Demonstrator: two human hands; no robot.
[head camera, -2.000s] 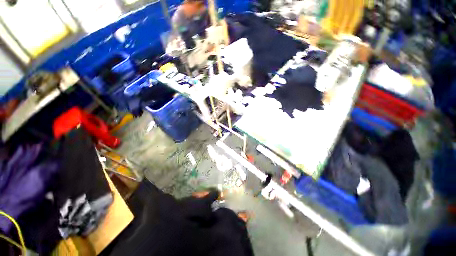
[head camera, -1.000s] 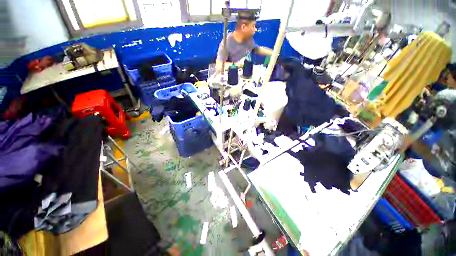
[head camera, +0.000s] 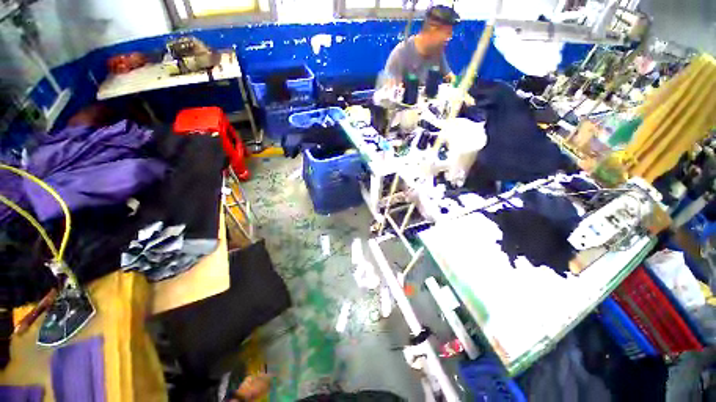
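Observation:
Neither of my hands can be made out. The steam iron (head camera: 67, 318), with a dark pointed plate and pale rim, is at the lower left on the yellow ironing table cover (head camera: 135, 334). Yellowish hoses (head camera: 63, 216) rise from it. A purple garment piece (head camera: 78, 370) lies on the cover at the bottom edge, cut off by the frame. A loose purple garment heap (head camera: 98, 169) lies beyond, on black cloth (head camera: 188, 184). Crumpled grey cloth (head camera: 169, 250) lies at the table's far side.
A white-topped sewing table (head camera: 502, 314) with a machine and dark cloth stands right. A person (head camera: 416, 59) is behind it. Blue crates (head camera: 334, 177), a red stool (head camera: 208, 122) and red crates (head camera: 655, 310) stand around. White scraps lie on the floor. A blurred skin-coloured patch (head camera: 253, 387) shows at bottom.
The view has steadied and swung left, so the iron, its hoses and the purple piece on the yellow cover now show. The seated person's head and arm have shifted slightly.

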